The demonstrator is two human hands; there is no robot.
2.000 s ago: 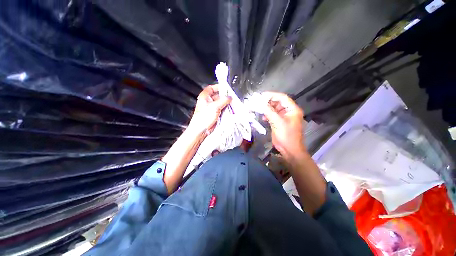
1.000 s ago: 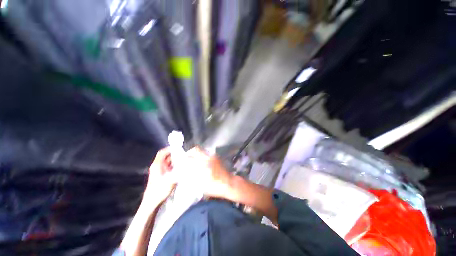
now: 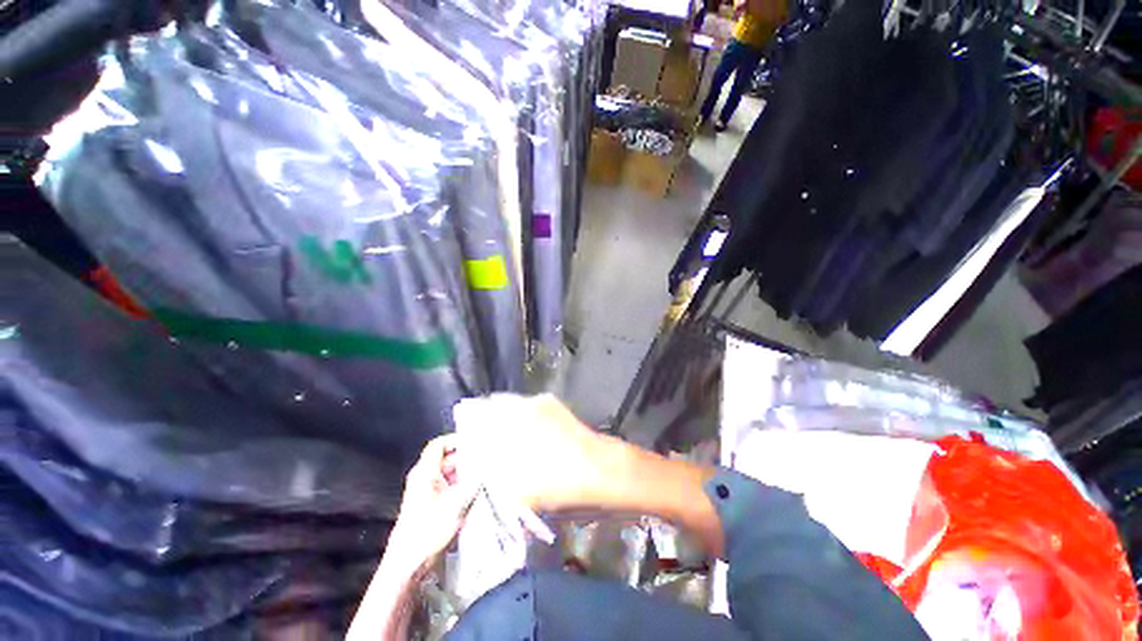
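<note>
A bundle of white tags or label strips [image 3: 482,541] hangs below my hands at the lower middle, its strips fanning downward. My left hand [image 3: 432,501] is at its left side with the fingers curled on it. My right hand [image 3: 545,457] lies over the top of the bundle and hides most of it. Both hands are overexposed, so the exact finger grip and any single strip cannot be made out.
Grey jackets in clear film [image 3: 276,251] hang at left, with a green band and yellow-green tape. Black garments [image 3: 864,163] hang at right. White wrapped goods [image 3: 814,476] and a red plastic bag [image 3: 1027,538] lie lower right. Cartons [image 3: 651,169] and a person [image 3: 739,63] are down the aisle.
The view has turned and lifted from the dark garments to the aisle and grey jackets. My right hand has moved from beside the bundle to over its top, close to my left hand.
</note>
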